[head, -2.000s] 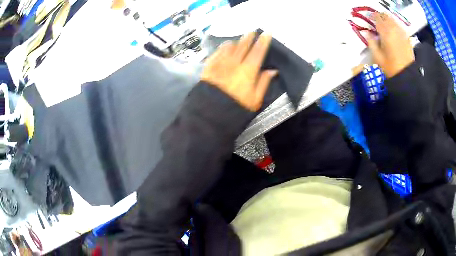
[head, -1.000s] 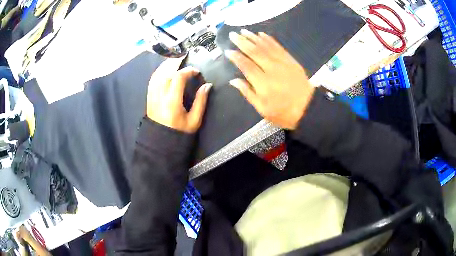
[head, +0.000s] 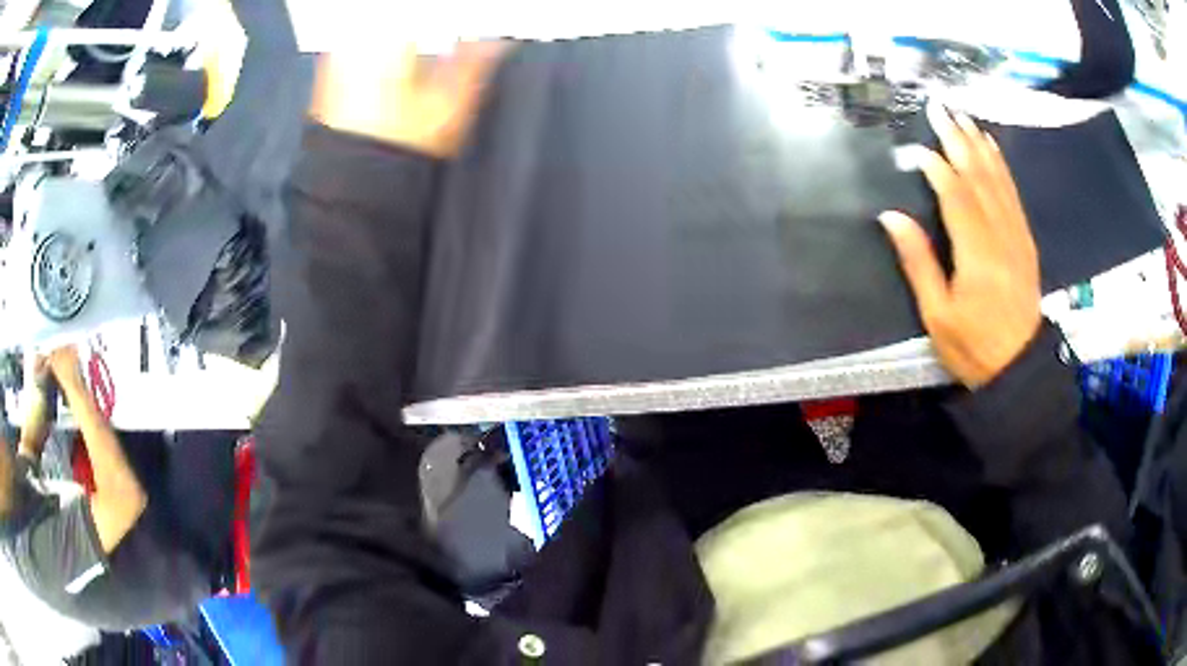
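A large dark garment panel lies spread over the white table, its front side along the table edge with the measuring tape. My left hand is blurred on the panel's far left part; whether it grips the cloth cannot be told. My right hand lies with fingers apart on the cloth just right of and below the needle area. The cloth's right end reaches out past my right hand. The fingertips point at the metal parts of the machine.
Red-handled scissors are cut off at the right edge. A crumpled dark bundle lies at left beside a round-patterned grey machine part. A neighbour's arms show at lower left. Blue crates stand below the table.
The view has turned left. My left hand has moved from beside the needle area to the panel's far left. My right hand stays near the needle area, fingers spread.
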